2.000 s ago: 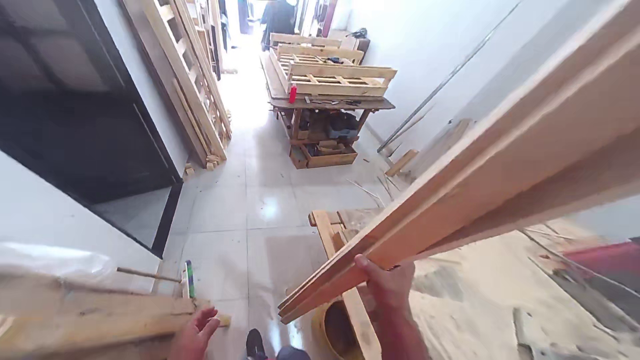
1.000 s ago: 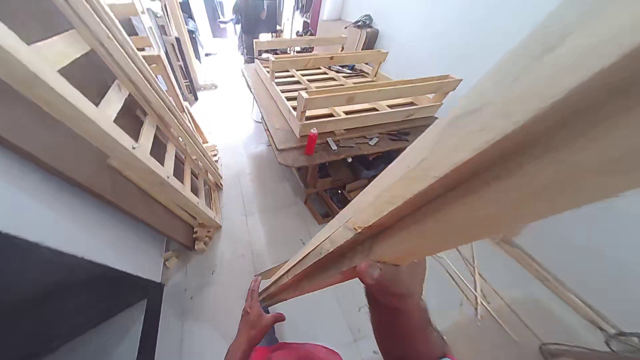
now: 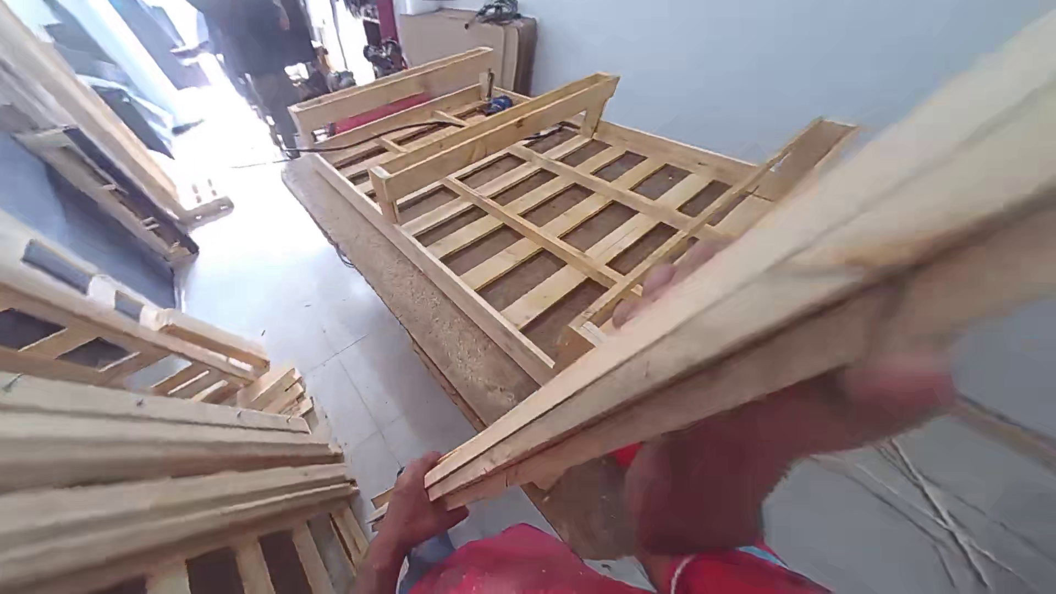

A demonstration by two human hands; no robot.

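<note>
A bundle of long wooden boards [image 3: 701, 330] slants from the lower middle up to the right edge. My left hand [image 3: 417, 503] grips its near lower end, fingers around the board ends. Farther up, my right hand [image 3: 792, 429] holds the bundle from beneath, blurred, with fingertips showing over the far side. Beyond the boards, a slatted wooden frame [image 3: 528, 223] with raised crosswise rails lies on a workbench [image 3: 412, 313]. The bundle hides part of the frame's near end.
Stacked slatted wooden frames [image 3: 165, 445] stand close on the left. A person [image 3: 268, 66] is at the far end near bright light. Tiled floor [image 3: 330, 355] runs between stacks and bench. A pale wall [image 3: 709, 66] borders the right, with thin strips [image 3: 932, 495] low there.
The slatted frame and bench are much closer as my view has moved forward. My left hand, apart from the boards two seconds ago, now holds their end. My right hand still holds them.
</note>
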